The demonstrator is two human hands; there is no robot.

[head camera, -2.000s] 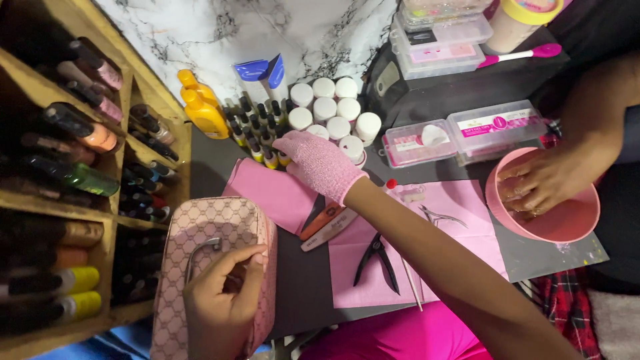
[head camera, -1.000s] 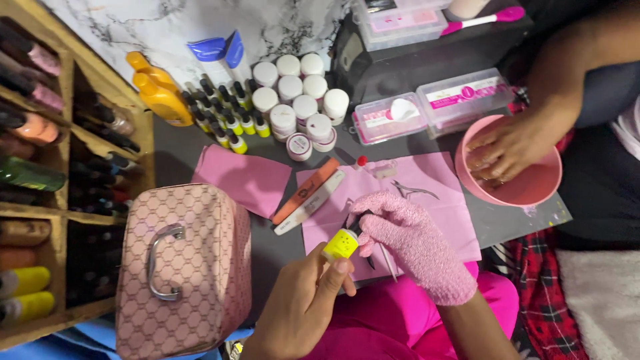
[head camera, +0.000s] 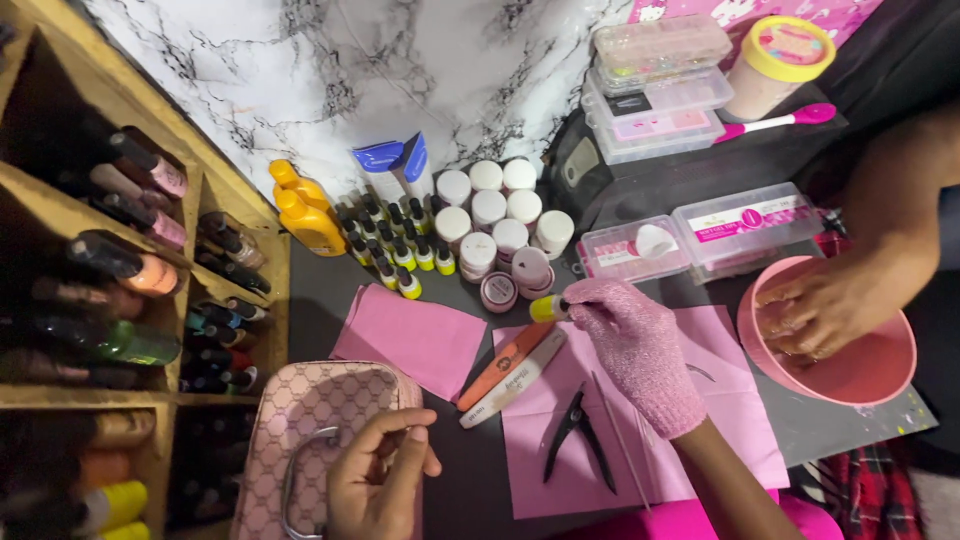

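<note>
My right hand (head camera: 634,349), in a pink glitter glove, holds a small bottle with a yellow label (head camera: 549,308) by its dark cap, above the upper end of an orange nail file (head camera: 504,365). A white nail file (head camera: 513,380) lies alongside. Under and below the glove is a pink paper towel (head camera: 536,469) bearing black nippers (head camera: 577,442) and a thin metal tool (head camera: 622,442). My bare left hand (head camera: 386,476) holds nothing, its fingers curled and apart, over the right side of a pink patterned case (head camera: 330,390). Small yellow-labelled bottles (head camera: 405,255) and white-lidded jars (head camera: 487,206) stand at the back.
At right, another person's hand (head camera: 814,307) rests in a pink bowl (head camera: 892,360). A wooden rack of polish bottles (head camera: 191,300) stands at left. Orange bottles (head camera: 311,217), a folded pink cloth (head camera: 409,337) and clear plastic boxes (head camera: 750,225) are on the table.
My right hand reached among the small bottles, then held one near my left hand. Now my hands are apart: the right is farther forward with the bottle, the left is back over the case.
</note>
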